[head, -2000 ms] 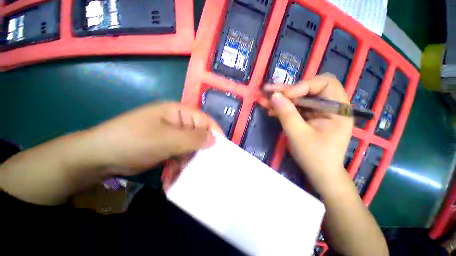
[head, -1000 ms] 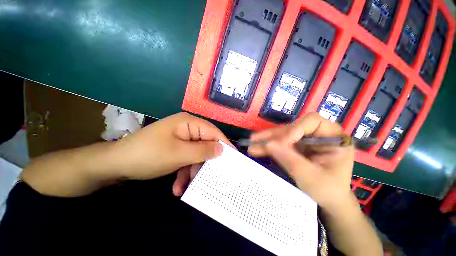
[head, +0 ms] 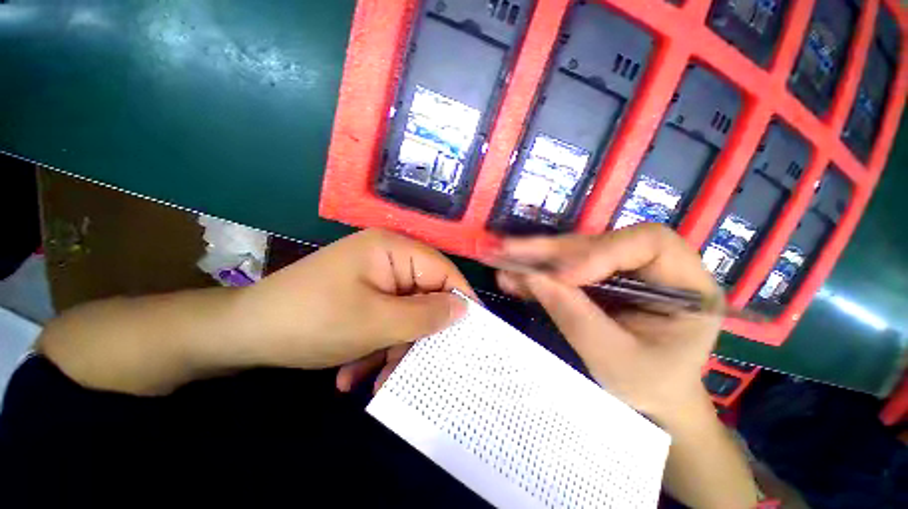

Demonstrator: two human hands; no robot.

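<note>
My left hand [head: 398, 293] holds the corner of a white label sheet [head: 528, 418] between thumb and fingers, its side with rows of tiny dark dots facing up. My right hand [head: 617, 298] holds the slim dark tweezers [head: 652, 293] like a pen, above the sheet's upper edge and near the tray's near edge. The tweezer tip is blurred, and I cannot tell whether a label is on it. Open-back phones [head: 453, 99] lie in the pockets of a red foam tray [head: 353, 139], their silver and blue circuit areas towards me.
The glossy green bench [head: 189, 109] shows left of the tray, with its edge running below. Crumpled white scraps [head: 234, 249] lie below the bench edge at the left. More red foam [head: 732, 383] shows below the bench at the right.
Since two seconds ago the view has shifted, and the sheet's plain face has given way to its dotted face. In the last second the tweezers and right hand have moved slightly relative to the tray.
</note>
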